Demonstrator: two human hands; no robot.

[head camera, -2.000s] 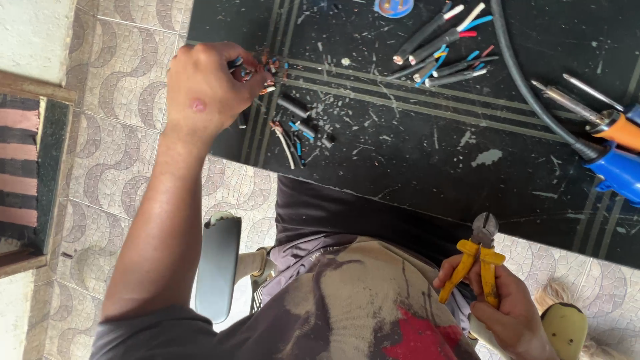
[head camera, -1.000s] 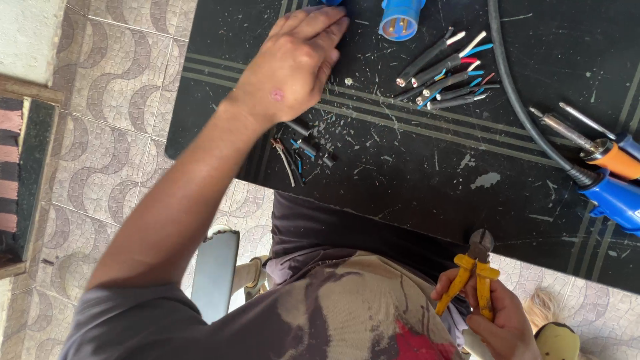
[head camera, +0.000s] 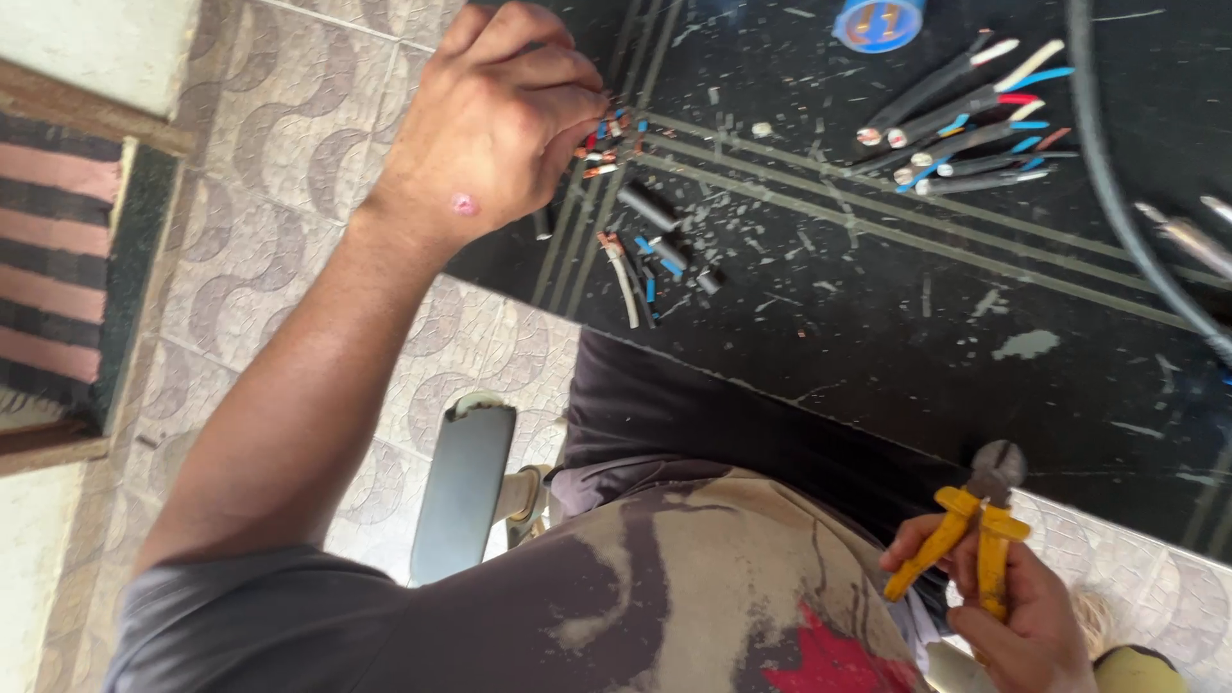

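My left hand [head camera: 505,120] is over the left part of the black table, fingers bent down at a small pile of cut wire ends [head camera: 602,154] with bare copper; whether it pinches any is hidden. Just right of it lie short pieces of black cable sheath [head camera: 648,205] and a few thin stripped wires [head camera: 624,279]. In my right hand [head camera: 1020,597], near the table's front edge, are diagonal cutting pliers [head camera: 996,472] with yellow handles spread apart. Several black multi-core cable pieces [head camera: 948,115] with white, blue and red cores lie at the upper right.
A blue round plug [head camera: 878,24] with metal pins is at the top. A thick black cable [head camera: 1107,173] curves down the right side, beside pointed metal tools [head camera: 1189,241]. Plastic scraps dot the black table [head camera: 866,375]. A chair armrest [head camera: 464,491] stands below the table edge.
My left hand has moved from near the blue plug back left to the wire ends, where it also was two seconds ago. My right hand still holds the pliers at the front edge.
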